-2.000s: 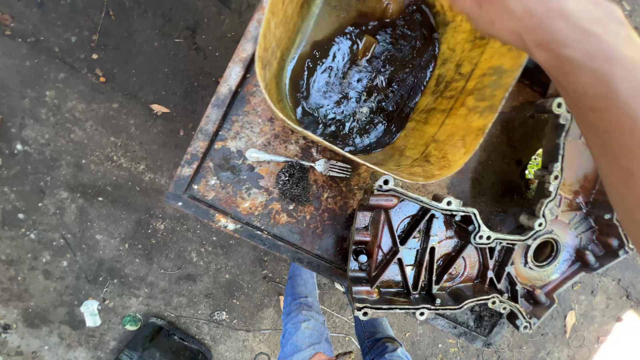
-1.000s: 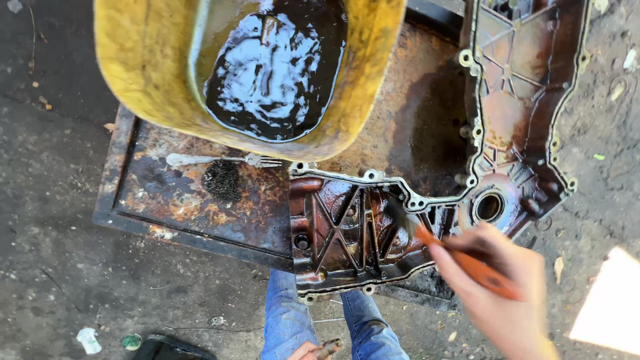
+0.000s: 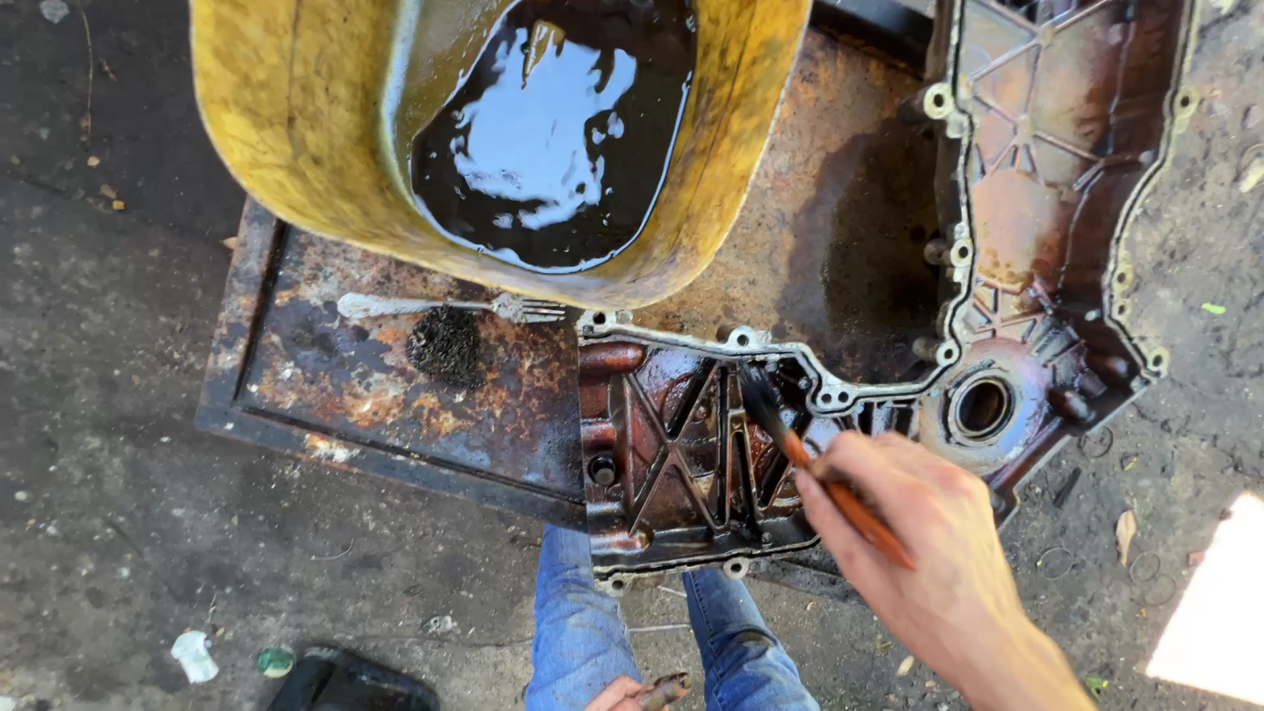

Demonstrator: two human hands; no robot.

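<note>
A paintbrush with an orange handle (image 3: 857,513) is gripped in my right hand (image 3: 913,533), its dark wet bristles down among the ribs of an oily metal engine timing cover (image 3: 681,474). The cover spans the center and right, with a round bored opening near its corner. My left hand (image 3: 624,694) shows only partly at the bottom edge, by my jeans; its fingers are cut off by the frame, and something dark is at the fingertips. Above the cover stands a yellow plastic container (image 3: 286,128) with dark liquid inside.
Under these lies a rusty metal tray-like table (image 3: 326,415), its raised rim at the left. A fork (image 3: 385,304) and a dark scouring pad (image 3: 446,348) rest on it. On the dirty ground are a white scrap (image 3: 195,657) and a black object (image 3: 351,683).
My right hand has come down from the yellow container's edge to the cover, where it holds the brush. Its bristles have shifted left and up since a second ago. The view has moved.
</note>
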